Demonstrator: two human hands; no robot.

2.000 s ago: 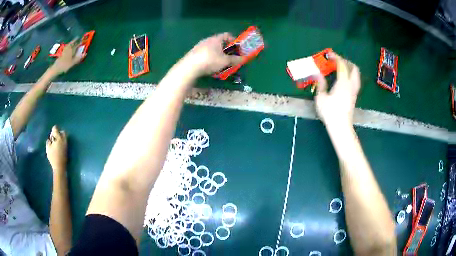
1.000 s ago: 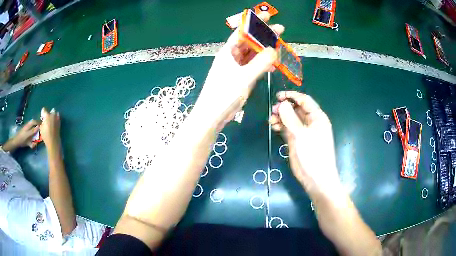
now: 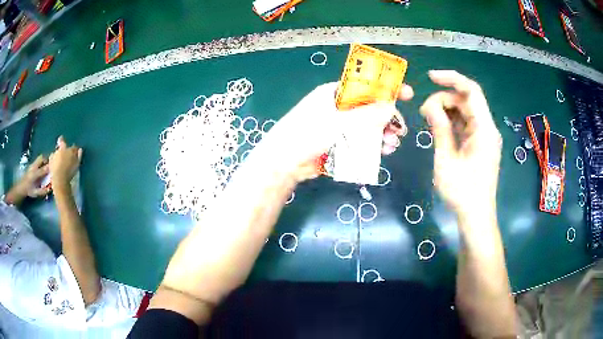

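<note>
My left hand [image 3: 360, 122] holds a phone, just above the green work surface at the centre. The phone's yellow-orange back housing [image 3: 371, 76] faces up, with small dark openings near its upper left. A white label area [image 3: 356, 157] shows on its lower part below my fingers. My right hand [image 3: 465, 136] is raised to the right of the phone, apart from it, with fingers curled; whether a small part is between the fingertips cannot be told. A tiny whitish piece [image 3: 366, 193] lies just below the phone.
A heap of white rings [image 3: 198, 155] lies at centre-left, with loose rings around. Two phones [image 3: 553, 179] lie at right beside black trays [image 3: 590, 165]. Beyond the pale metal strip [image 3: 264, 38], the belt carries phones [image 3: 114, 41]. Another worker's hands [image 3: 64, 162] are at left.
My left hand has lowered the phone and turned it from screen side to back side. My right hand has moved right and up. The view has shifted, and belt phones sit differently.
</note>
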